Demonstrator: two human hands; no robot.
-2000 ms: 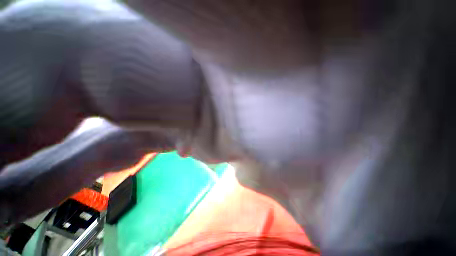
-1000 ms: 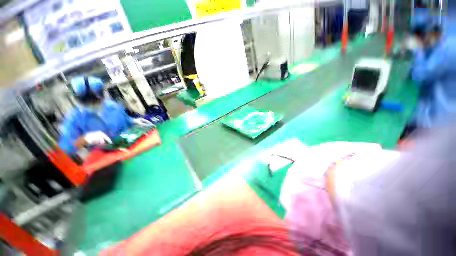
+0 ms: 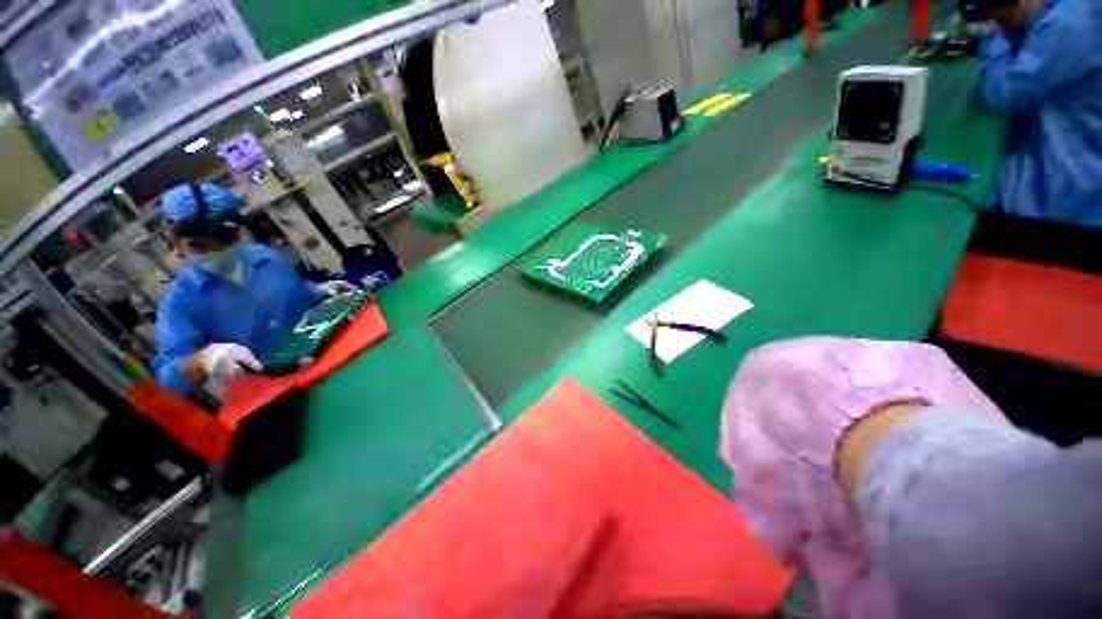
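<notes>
A gloved hand, which I take as my right hand (image 3: pixel 997 520), is large, blurred and cut off at the right edge. A strip of bare wrist and a pink checked sleeve (image 3: pixel 804 423) adjoin it; its fingers are hidden. My left hand is out of the picture. The red mat (image 3: pixel 532 520) lies at the bottom centre. Side cutters (image 3: pixel 683 329) lie open on a white label sheet (image 3: pixel 725 302). Thin dark tweezers (image 3: pixel 643 403) lie beside the mat. A green circuit board (image 3: pixel 592 264) with a white track lies on the conveyor (image 3: pixel 496 345).
A blue-clothed coworker (image 3: pixel 236 302) holds a board (image 3: pixel 317 336) over a red mat at the left. A white boxy device (image 3: pixel 876 127) stands on the bench, upper right. Another person in blue (image 3: pixel 1057 109) is at the upper right. A black holder (image 3: pixel 260 441) is at the left.
Two seconds ago, blurred grey shapes covered most of the view. They have cleared, and the bench now shows sharply. Since one second ago, the view has shifted slightly and the pink sleeve stays at the right.
</notes>
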